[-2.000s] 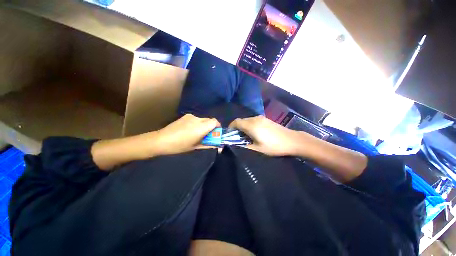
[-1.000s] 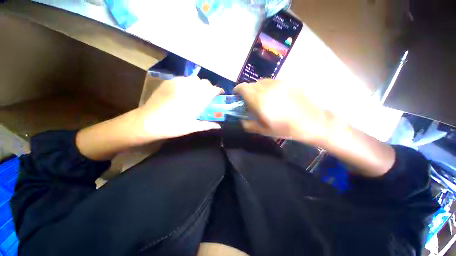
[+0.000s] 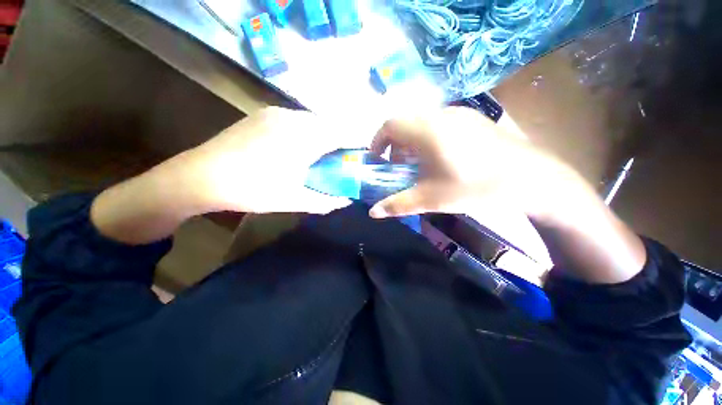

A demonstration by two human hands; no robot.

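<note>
My left hand [image 3: 269,162] grips the left end of a small blue retail pack [image 3: 339,176] with an orange mark, held above my lap. My right hand [image 3: 451,158] is at the pack's right end, its fingers around a blurred, pale coiled cable [image 3: 388,176]. How far the cable sits inside the pack cannot be told. More blue packs [image 3: 263,45] lie on the white bench ahead. A tangled pile of pale coiled cables [image 3: 483,35] lies to their right.
A large open brown carton [image 3: 87,103] stands at left, its flap against the bench. Another brown carton [image 3: 602,103] is at right. Blue crates [image 3: 12,316] show at the lower left. A dark phone [image 3: 484,104] is mostly hidden behind my right hand. Dark boxes lie below the bench.
The view has tilted towards the bench, bringing the cable pile and more blue packs into sight. My hands have risen from my lap with the pack. The phone is now mostly covered.
</note>
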